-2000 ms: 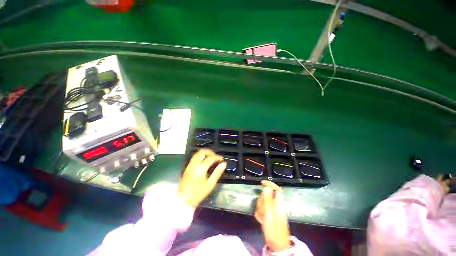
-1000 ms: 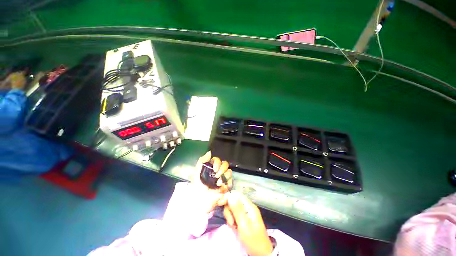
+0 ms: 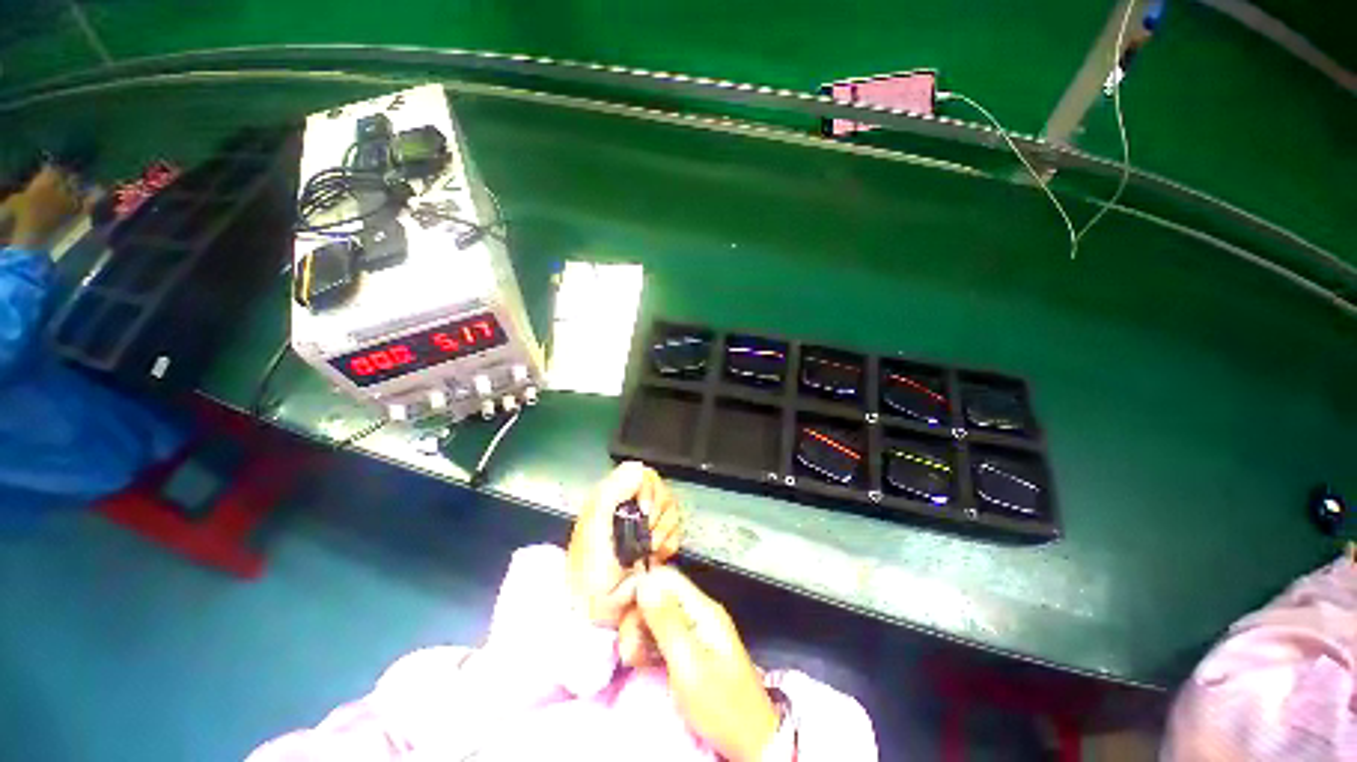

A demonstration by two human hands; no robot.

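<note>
My left hand holds a small black unit on edge, near my body at the bench edge. My right hand is against my left hand, its fingertips just under the unit; whether they grip it is hidden. The black parts tray lies on the bench beyond my hands, with two rows of pockets. Its two front left pockets are empty. The other pockets hold dark rounded units with thin coloured reflections, such as the one with an orange line.
A power supply with red digits and black adapters on top stands left. A white sheet lies beside it. A neighbour's blue sleeve and dark trays are far left. A pink sleeve is right. A pink device rests on the rear rail.
My left hand has left the tray and come back toward my body with a black unit. Two front left pockets are now empty. My right hand has moved left to join it. The unit has turned edge-on.
</note>
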